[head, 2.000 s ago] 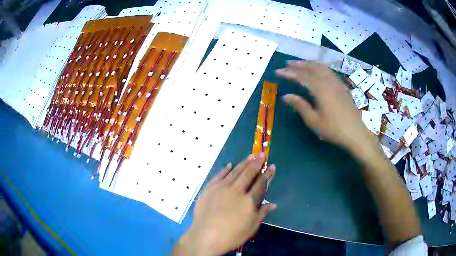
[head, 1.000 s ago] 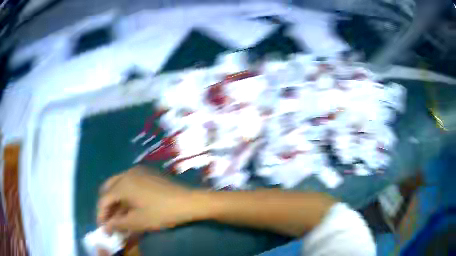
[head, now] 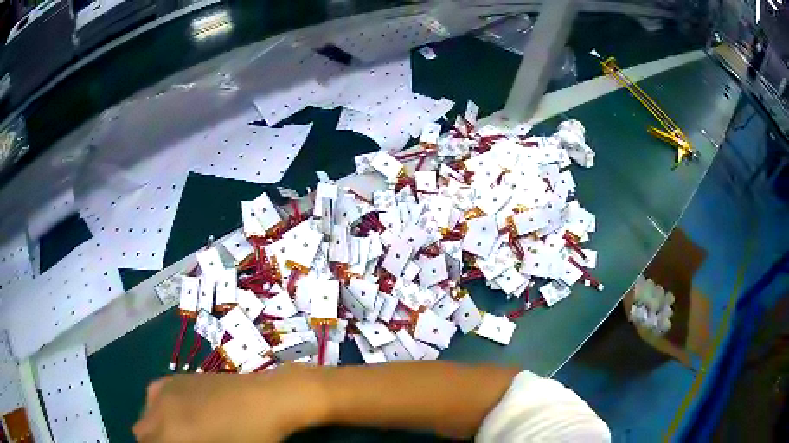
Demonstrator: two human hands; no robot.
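Note:
A large loose pile of wired flex pieces (head: 415, 251) lies on the dark green mat (head: 597, 324), with white tabs, dark square holes, amber ends and red lead wires. One arm in a white sleeve (head: 545, 411) reaches from the lower right to the left along the near side of the pile. It appears to be my right arm, and my right hand (head: 195, 411) is at the bottom left edge, cut off. Its fingers are hidden, so whether it holds anything cannot be told. My left hand is not in view.
Perforated white sheets (head: 246, 153) lie behind and left of the pile. A pale bar (head: 541, 60) stands behind it. A yellow-handled tool (head: 649, 108) lies at the back right. Amber film (head: 16, 426) shows at the lower left. A box with white items (head: 651, 304) is below the table's right edge.
The view has swung right from the amber strip and rows to the pile. My left hand has left the picture. My right hand has moved down to the lower edge.

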